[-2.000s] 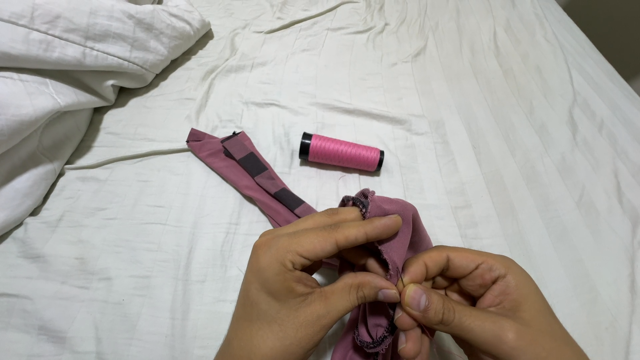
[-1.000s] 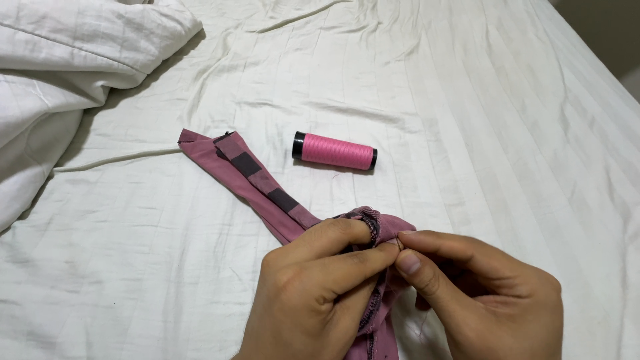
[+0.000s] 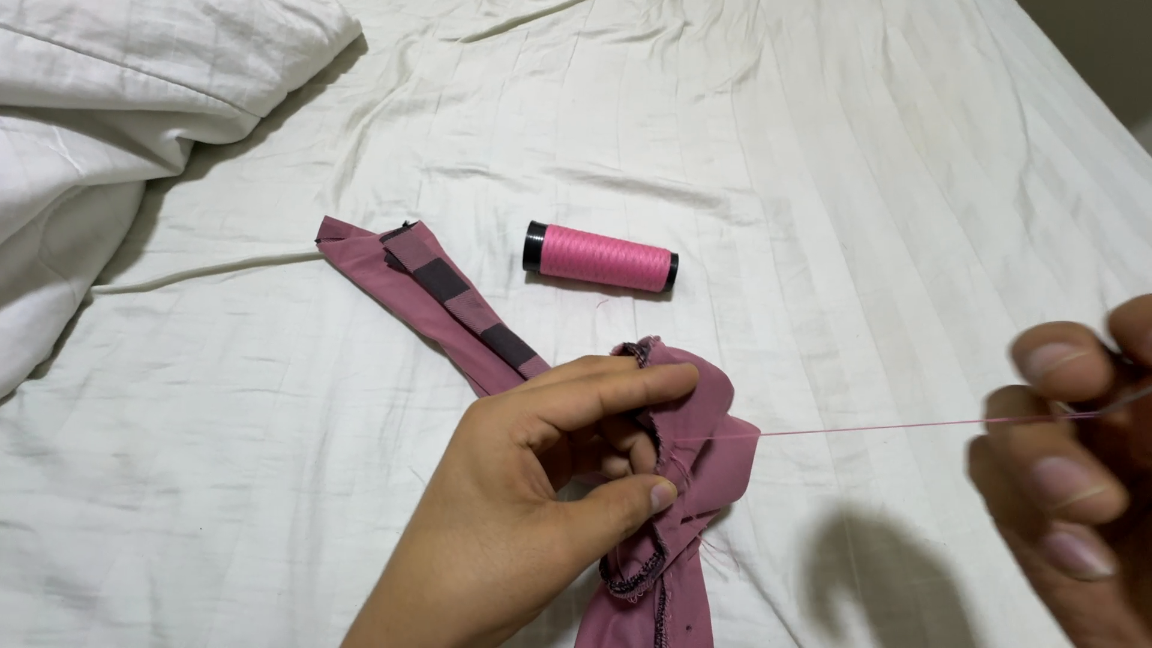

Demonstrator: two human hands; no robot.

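My left hand (image 3: 549, 477) grips the mauve fabric (image 3: 711, 396) by its dark overlocked edge, thumb below and fingers above and behind. From the cloth a taut pink thread (image 3: 882, 427) runs right to my right hand (image 3: 1062, 450), which is raised at the right edge and partly cut off. Its fingers are curled around a thin metal needle (image 3: 1125, 398), blurred and partly hidden. A strip of the same fabric with dark checks (image 3: 472, 310) extends up and left from my left hand. Beyond the hands lies a spool of pink thread (image 3: 607, 258) with black ends.
A wrinkled white sheet (image 3: 270, 450) covers the bed. A folded white quilt (image 3: 162, 81) lies at the upper left, with a pale cord-like ridge (image 3: 207, 268) between it and the fabric strip. The bed's edge runs down the upper right.
My right hand was at the fabric beside my left hand and has moved away to the right, with the thread now stretched between. My left hand has kept its grip on the fabric.
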